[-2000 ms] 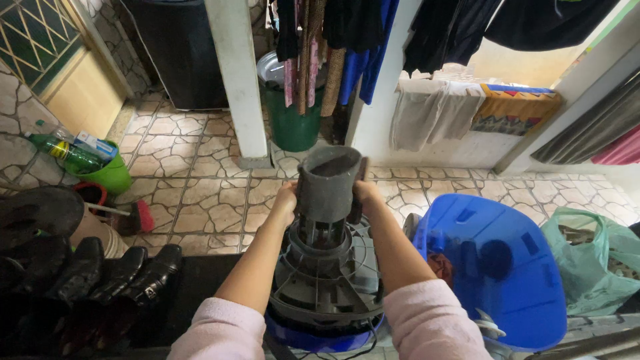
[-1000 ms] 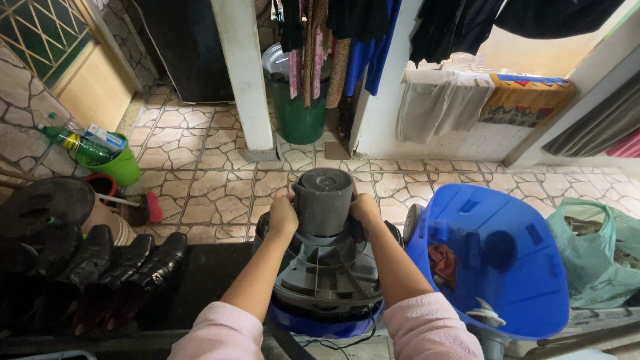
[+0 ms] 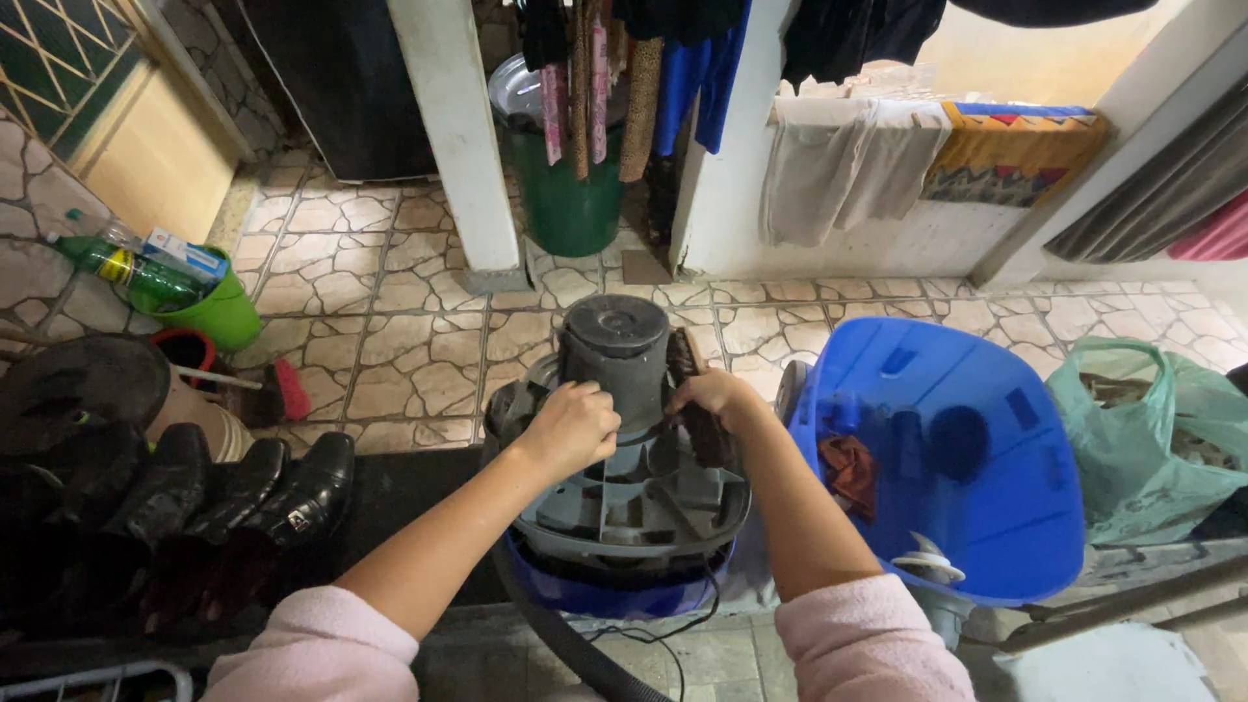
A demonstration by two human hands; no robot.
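A dark grey plastic cylinder with a round cap (image 3: 616, 341) stands upright on the ribbed grey head of a wet-and-dry vacuum cleaner (image 3: 634, 507), near the middle of the view. My left hand (image 3: 573, 429) lies against the cylinder's left side with its fingers curled; what it grips cannot be told. At the right, my right hand (image 3: 720, 398) holds a brush with dark brown bristles (image 3: 704, 429), beside the cylinder. Below the head shows the rim of a blue base (image 3: 624, 590). A black ribbed hose (image 3: 575, 648) and a thin cord run down in front.
Right of the cleaner stands a blue plastic tub (image 3: 1014, 487) holding a reddish-brown cloth (image 3: 848, 473), then a green plastic bag (image 3: 1121, 468). Black shoes (image 3: 302, 497) line the dark ledge at left. Beyond are a light green bucket (image 3: 219, 312) and a dark green bin (image 3: 570, 195).
The cylinder, tilted two seconds ago with its opening showing, now stands upright with its cap up. My hands have moved off its two sides, and the brush now shows clearly by my right hand.
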